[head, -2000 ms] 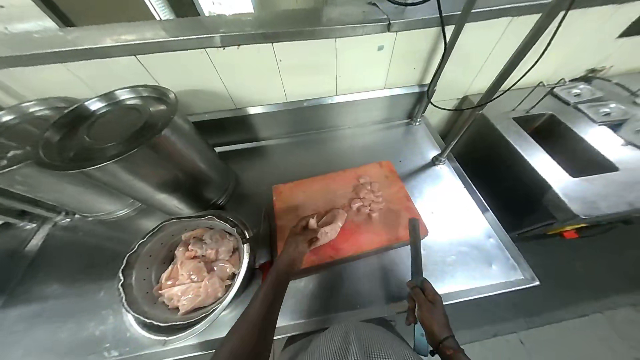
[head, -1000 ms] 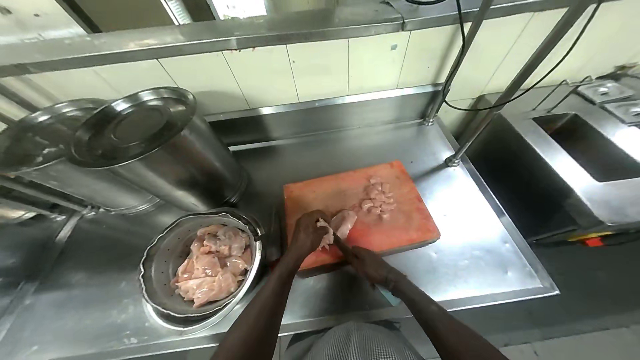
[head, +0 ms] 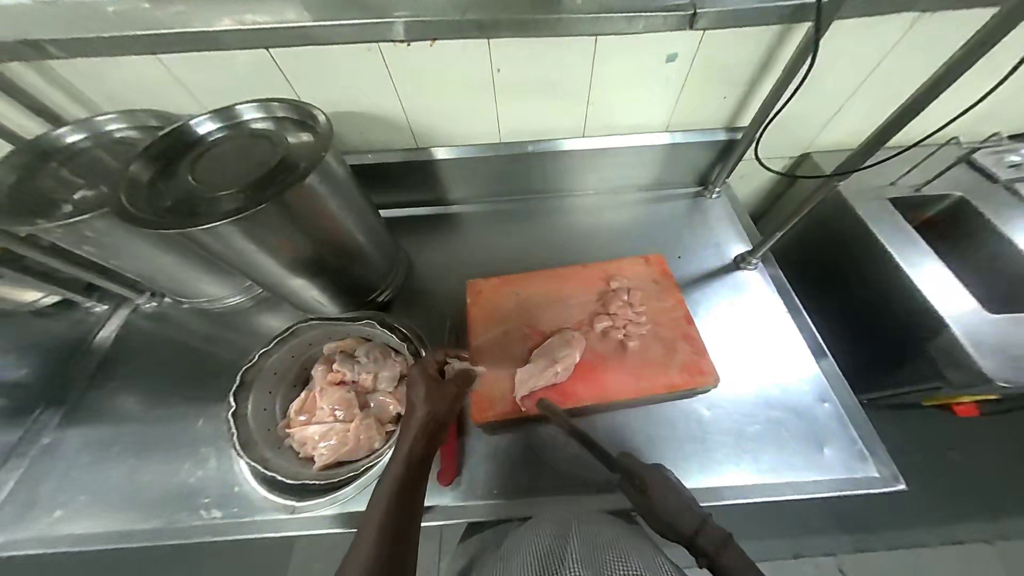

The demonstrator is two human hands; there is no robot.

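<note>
Between the metal bowl and the orange cutting board [head: 512, 320], my left hand [head: 436, 392] holds a small scrap of raw meat [head: 462, 368] in its fingers. My right hand [head: 656, 492] grips a knife [head: 580, 436], whose tip reaches the board's front edge. One larger piece of raw chicken [head: 552, 364] lies on the board just beyond that tip. Several small cut chunks of chicken [head: 622, 314] sit in a cluster farther back on the board. The perforated metal bowl [head: 264, 400] at the left holds more raw chicken [head: 344, 408].
Two tall lidded steel pots [head: 272, 216] stand behind the bowl. A red-handled tool [head: 450, 456] lies left of the board, partly hidden by my left hand. Metal posts [head: 800, 216] rise at the steel table's right rear, with a black cable [head: 860, 170] across them.
My left hand has moved left off the board with a scrap of meat. My right hand and the knife have drawn back from the chicken piece, which now lies untouched.
</note>
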